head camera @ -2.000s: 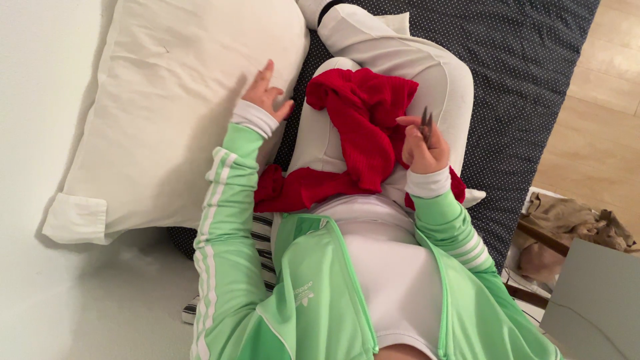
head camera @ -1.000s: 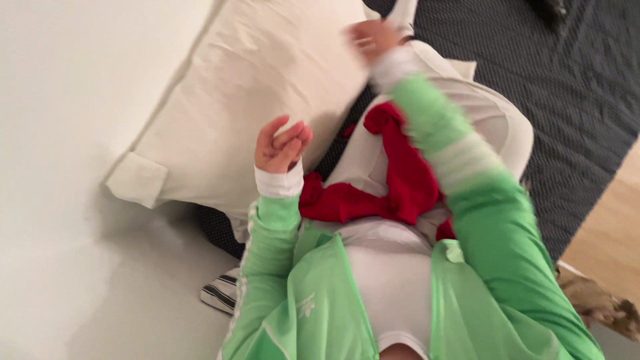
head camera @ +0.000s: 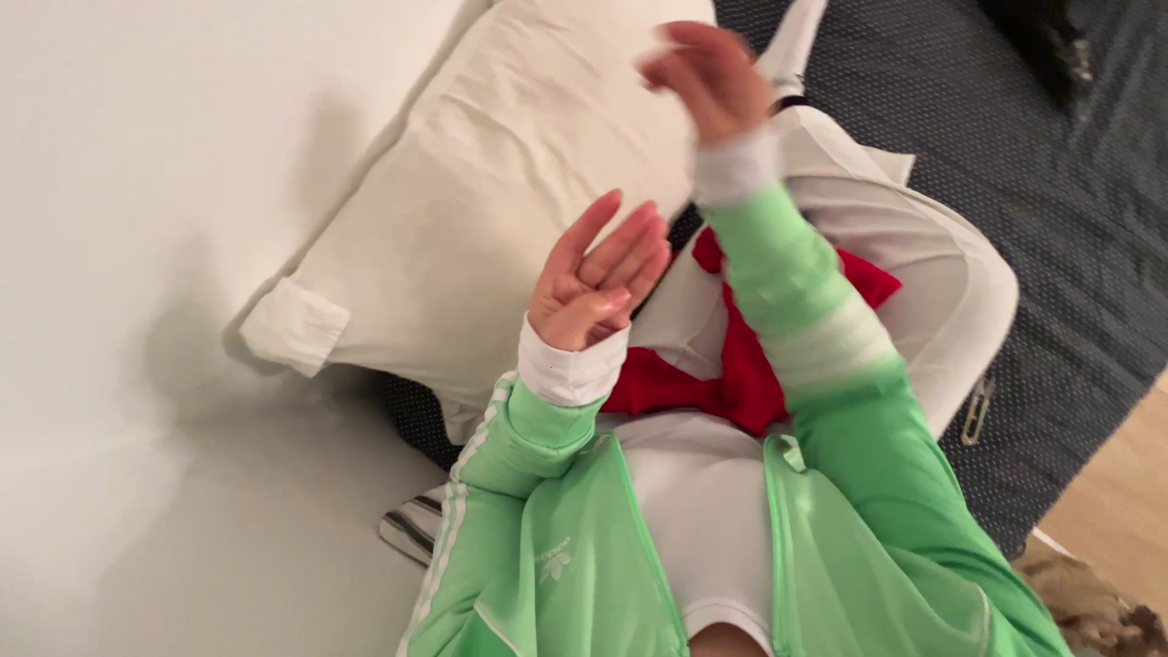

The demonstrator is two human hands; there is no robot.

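My left hand (head camera: 598,274) is raised over the edge of the cream pillow, palm up with its fingers spread and nothing in it. Farther up, my right hand (head camera: 716,82) is blurred by motion above the pillow and near my lower leg; whether it holds anything is too blurred to tell. A red cloth (head camera: 748,374) lies bunched across my lap, partly hidden under my right forearm. On the dark dotted cover beside my thigh lies a small pair of metal clippers or similar tool (head camera: 978,411).
The cream pillow (head camera: 411,246) leans by the white wall (head camera: 137,228). A dark dotted cover (head camera: 1077,274) spreads to the right, with a black furry thing (head camera: 1040,41) at the top. Brown fabric (head camera: 1077,593) lies low by the wooden floor (head camera: 1122,511).
Two seconds ago my right hand held a small dark metal tool over my lap; it has since moved up toward the pillow. My left hand has turned palm up. The view has shifted.
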